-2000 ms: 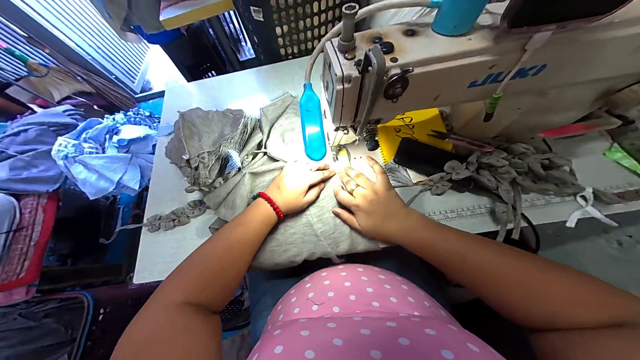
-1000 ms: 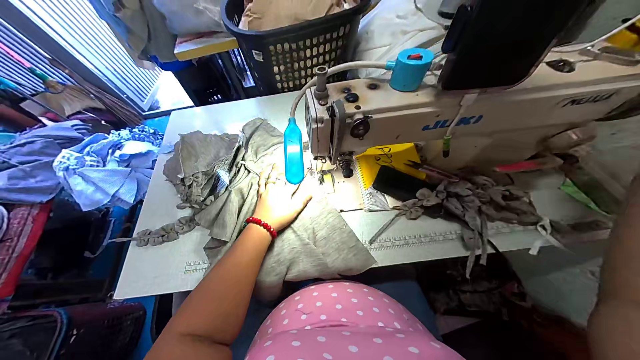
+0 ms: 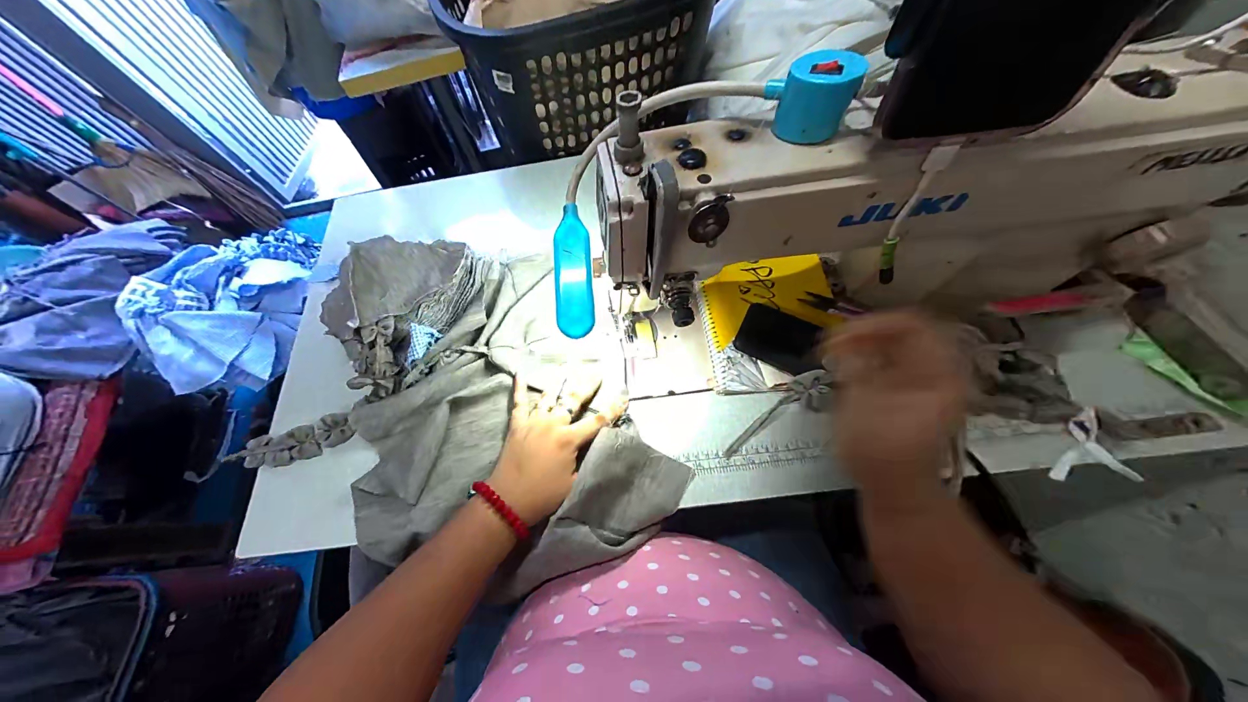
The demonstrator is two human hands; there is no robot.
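Note:
Grey-brown fabric (image 3: 429,458) lies on the white sewing table and hangs over its front edge. My left hand (image 3: 551,434) rests on it just left of the needle area of the Juki sewing machine (image 3: 760,195), its fingers partly spread and touching the cloth. A blurred right hand, mine (image 3: 892,390), is raised over the table right of a black phone-like object (image 3: 777,338); whether it holds anything cannot be told. Gathered grey fabric strips (image 3: 1014,375) lie beyond it. A lit blue lamp (image 3: 574,283) hangs beside the machine head.
A stack of grey fabric pieces (image 3: 400,283) lies at the table's left. A yellow notebook (image 3: 765,288) is behind the phone-like object. A ruler scale (image 3: 760,458) runs along the front. A black plastic basket (image 3: 595,78) stands behind the table, and blue cloths (image 3: 214,312) lie at left.
Two seconds ago both hands were together on the fabric by the needle. My right hand left it, was out at the far right edge one second ago, and is now over the table's right part.

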